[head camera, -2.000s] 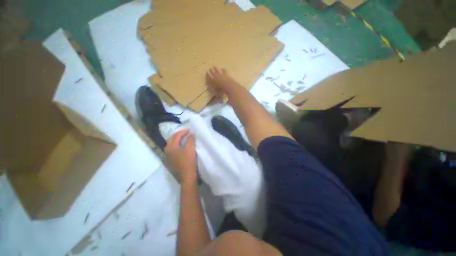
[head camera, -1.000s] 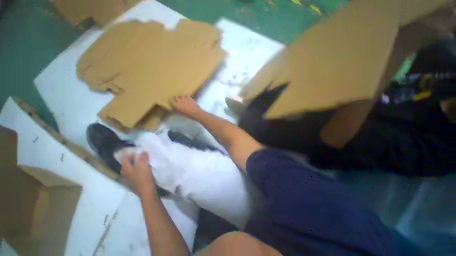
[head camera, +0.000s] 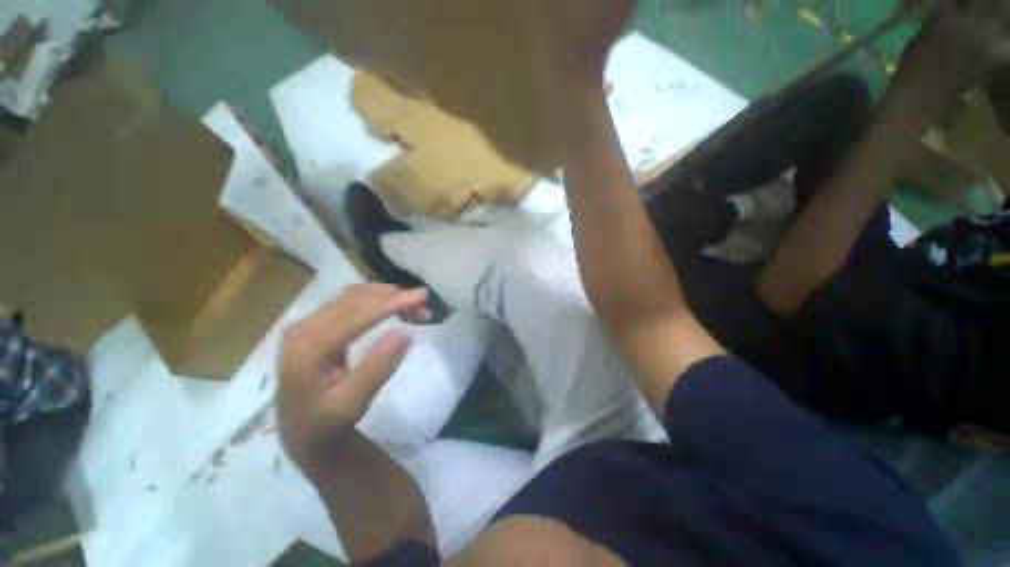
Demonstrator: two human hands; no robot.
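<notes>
My right hand (head camera: 587,39) is raised at the top, blurred and partly cut off by the picture's edge, and grips a flat brown box blank (head camera: 454,55). The blank is held in the air, and its top is out of the picture. My left hand (head camera: 349,366) is above my lap at the lower left, empty, with thumb and fingers apart. More flat blanks (head camera: 443,155) lie on the white sheet (head camera: 316,111) beyond my legs, partly hidden behind the raised blank.
A part-folded carton (head camera: 210,288) with a large upright panel stands at the left. A person in dark clothes (head camera: 875,343) sits at the right, holding a thin-edged sheet. A plaid sleeve (head camera: 39,371) shows at the far left. Small scraps lie on the white sheets.
My right hand has gone from resting on the stack to lifting a blank. My left hand has come up off the leg. The neighbour's cardboard now shows edge-on.
</notes>
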